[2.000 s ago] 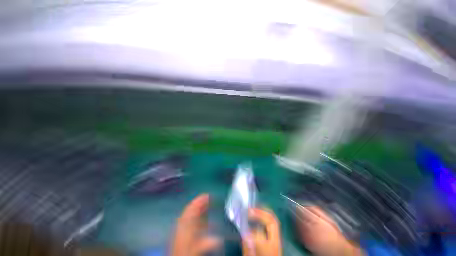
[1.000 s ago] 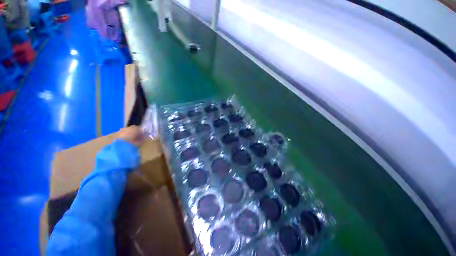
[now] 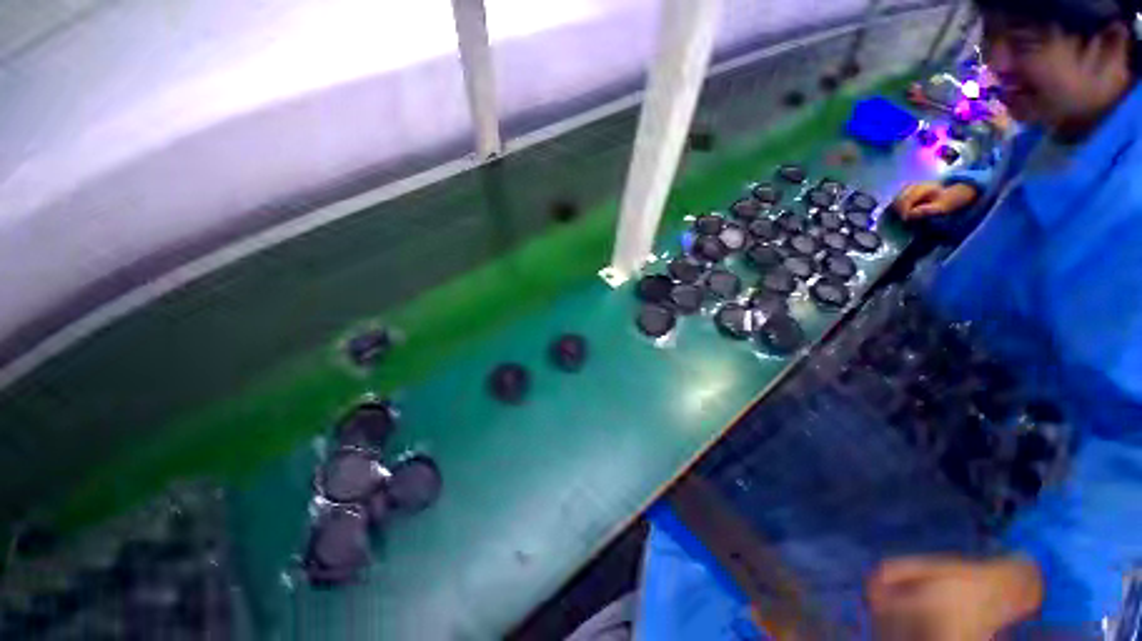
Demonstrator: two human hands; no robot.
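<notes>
Several round black units [image 3: 352,476] in clear film lie overlapping in a small group on the green bench [image 3: 476,501], at the lower left. Two smaller black round parts [image 3: 507,382] lie bare and apart, right of and beyond them. Another small part on clear film [image 3: 368,346] lies farther back. A blurred clear tray [image 3: 125,564] with dark discs is cut off at the lower left edge. Neither of my hands can be made out. A blurred hand at the lower right seems to join the neighbour's blue sleeve.
Many filmed black discs [image 3: 783,251] cover the bench before a neighbour in a blue smock [image 3: 1052,251]. A large clear tray [image 3: 864,426] with dark discs lies beside the bench edge. A white upright [image 3: 664,138] stands on the bench. A blue dish [image 3: 882,122] is farther back.
The view has swung from the left side, with the cardboard box and filled tray, to the right side with the neighbour. The blue-sleeved arm at the tray has left the picture.
</notes>
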